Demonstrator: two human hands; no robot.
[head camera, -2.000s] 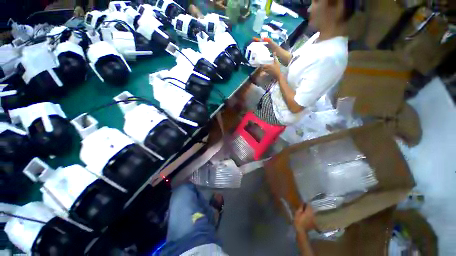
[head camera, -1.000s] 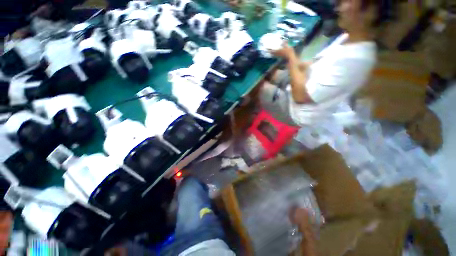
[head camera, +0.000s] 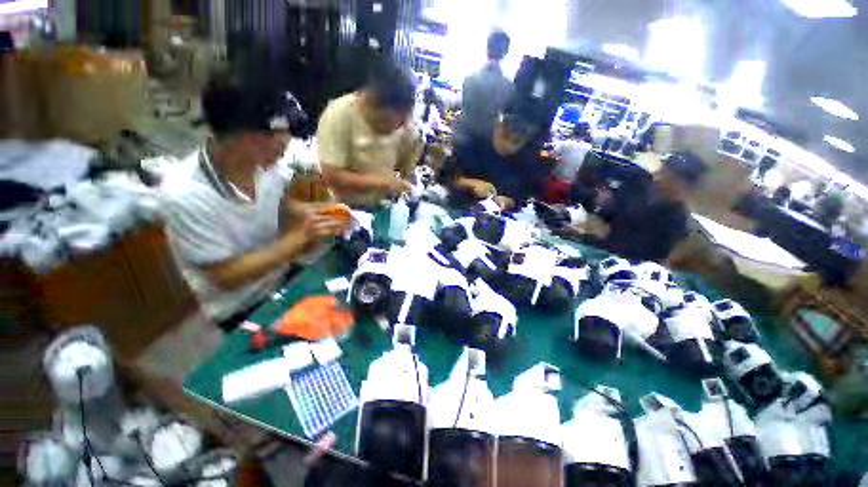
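Note:
White security cameras with black ball heads stand in a front row on the green table; one (head camera: 392, 380) is at its left end, others (head camera: 463, 404) beside it. A sticker sheet with blue-purple dots (head camera: 322, 398) lies left of the row, beside white strips (head camera: 255, 379) and a crumpled orange cloth (head camera: 314, 319). A small blurred pink patch at the front edge, perhaps fingertips of my left hand (head camera: 321, 446), shows no grip. A blurred brownish patch covers the third camera's lower part, perhaps my right hand (head camera: 529, 462); its fingers cannot be made out.
More cameras (head camera: 600, 328) fill the middle and right of the green table (head camera: 224, 376). Several people sit around it; one at left in a white shirt (head camera: 224, 224) handles something orange. Bagged cameras with black cables (head camera: 81, 366) stand lower left. A translucent bottle (head camera: 399, 217) stands farther back.
The view has swung left and up from the floor carton to the table and the people. The hand seen earlier at the open carton is no longer there in view; the carton is out of the picture.

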